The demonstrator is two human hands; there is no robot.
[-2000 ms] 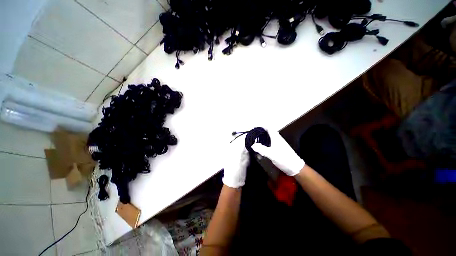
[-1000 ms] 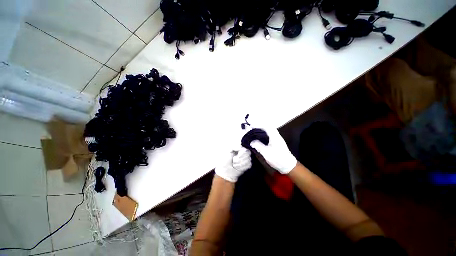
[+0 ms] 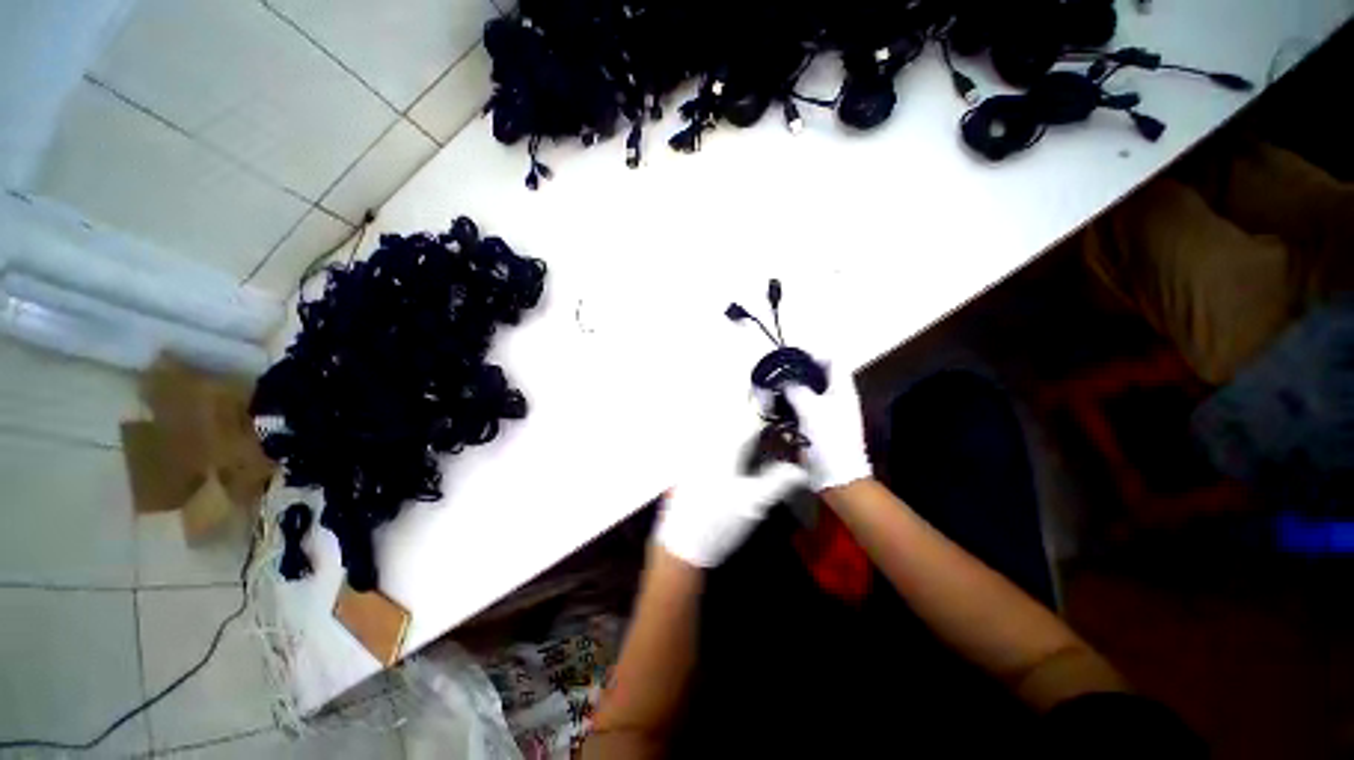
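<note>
A black cable bundle [image 3: 787, 368] is held at the table's near edge. Its coil points away from me and two short ends with black connectors stick out beyond it over the white table. My right hand [image 3: 832, 431], in a white glove, grips the bundle from the right side. My left hand [image 3: 725, 509], also gloved in white and blurred, is at the lower end of the bundle, with its fingertips by the dark strands. Whether the left fingers grip the bundle is unclear. The middle of the bundle is partly hidden by the fingers.
A dense black bundle pile [image 3: 394, 371] lies on the white table [image 3: 639, 238] at left, with a stray bundle [image 3: 296, 541] and a tan block [image 3: 371, 621] near the corner. Looser cable coils [image 3: 866, 92] lie along the far side. A person's leg [image 3: 1188, 267] is at right.
The bundle's two connector ends now point away from me, and the coil looks narrower. My left hand has moved right to the bundle's lower end. A thin strand shows on the table.
</note>
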